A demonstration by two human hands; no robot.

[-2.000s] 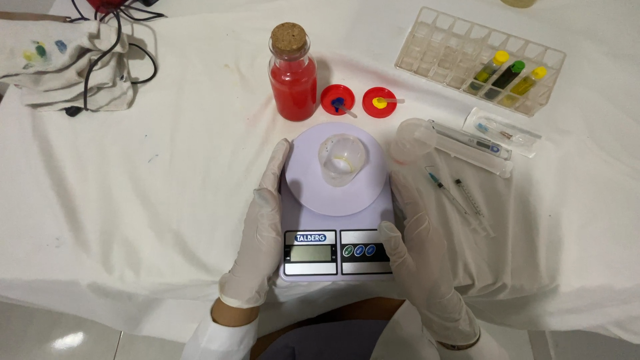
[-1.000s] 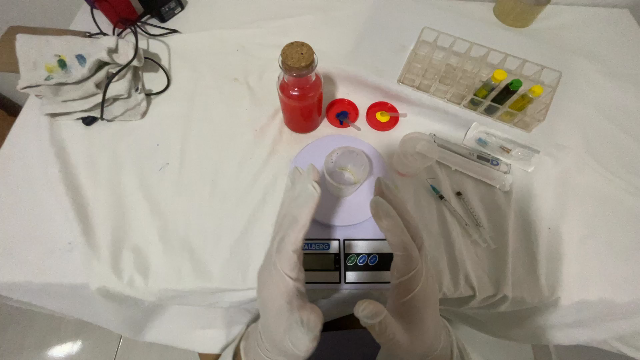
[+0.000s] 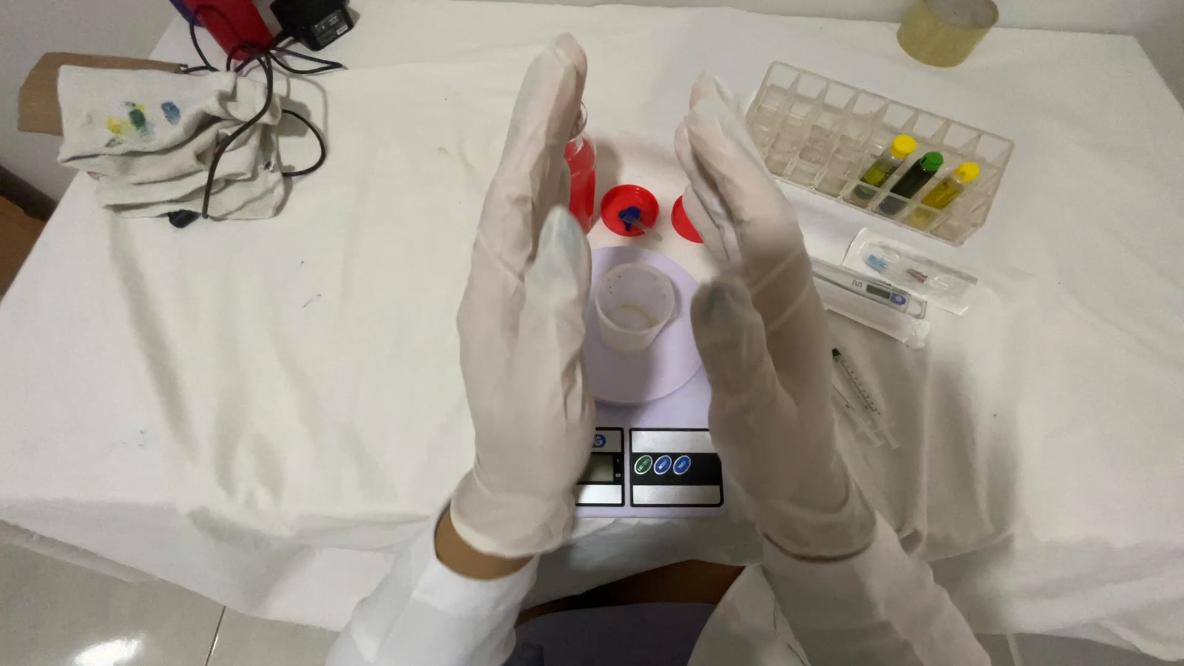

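Note:
My left hand (image 3: 532, 324) and my right hand (image 3: 772, 324), both in whitish gloves, are raised above a lilac digital kitchen scale (image 3: 614, 511), palms facing each other. Neither holds anything. Between them a small translucent plastic cup (image 3: 635, 305) stands on the scale's round plate (image 3: 638, 379). My left hand hides part of the display and of a glass bottle of red liquid (image 3: 581, 180). Behind the cup lies a red dish with blue matter (image 3: 630, 211); my right hand covers most of a second red dish (image 3: 689, 222).
At the right are a clear rack (image 3: 814, 139) with several capped tubes, a digital thermometer (image 3: 874, 289), a packaged item (image 3: 911, 270) and syringes (image 3: 865, 393). A yellowish container (image 3: 947, 32) stands at the back. Stained cloth (image 3: 176, 157) and black cables (image 3: 268, 102) lie at the left.
Both hands have left the sides of the scale, where they were two seconds ago, and are now raised over it, fingers pointing forward. The cup remains on the plate.

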